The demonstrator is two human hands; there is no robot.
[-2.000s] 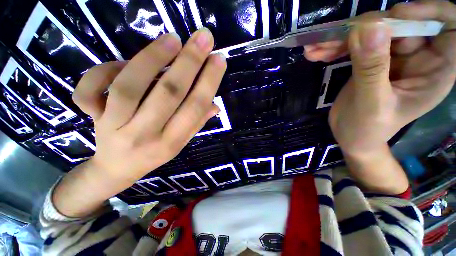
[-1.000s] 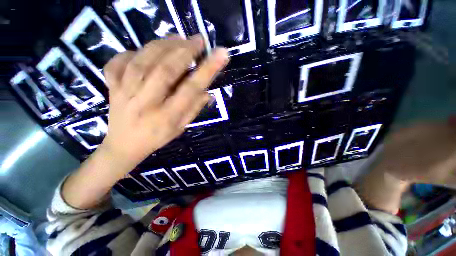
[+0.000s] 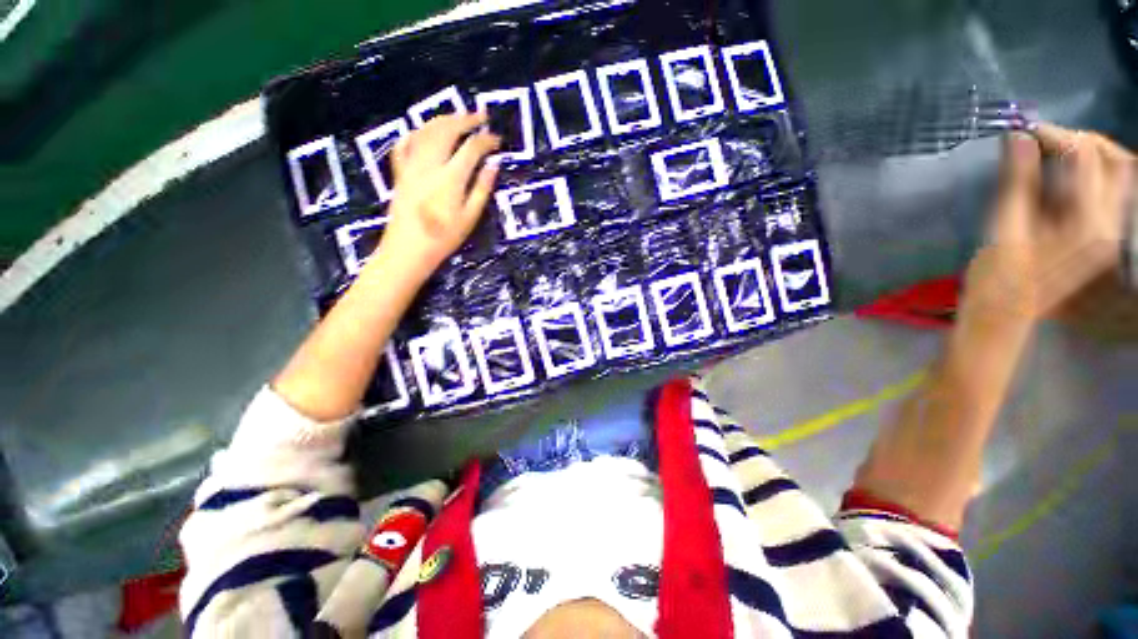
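Note:
A black, glossy, film-like tray [image 3: 599, 250] lies in front of me with rows of white-bordered panels [image 3: 569, 106]. My left hand [image 3: 437, 187] lies over the upper left of the tray, with bent fingers apart at the panels' lower ends; it holds nothing that I can see. My right hand [image 3: 1061, 219] is off the tray at the far right, blurred, pinched around slim tweezers, of which only a small blurred part shows at the fingertips. The tip is at the end of a greyish carrier strip [image 3: 917, 129] with fine dark marks.
The tray rests on a dark grey-green bench [image 3: 162, 350]. A green conveyor belt [image 3: 137, 87] with a white edge rail [image 3: 137, 194] curves along the upper left. Red things [image 3: 917, 302] show under the bench's right edge, above a grey floor with yellow lines [image 3: 849, 409].
My right hand has moved from over the panels to the strip at the right. The view has drawn back, showing the whole tray. My left hand has stayed at the panels.

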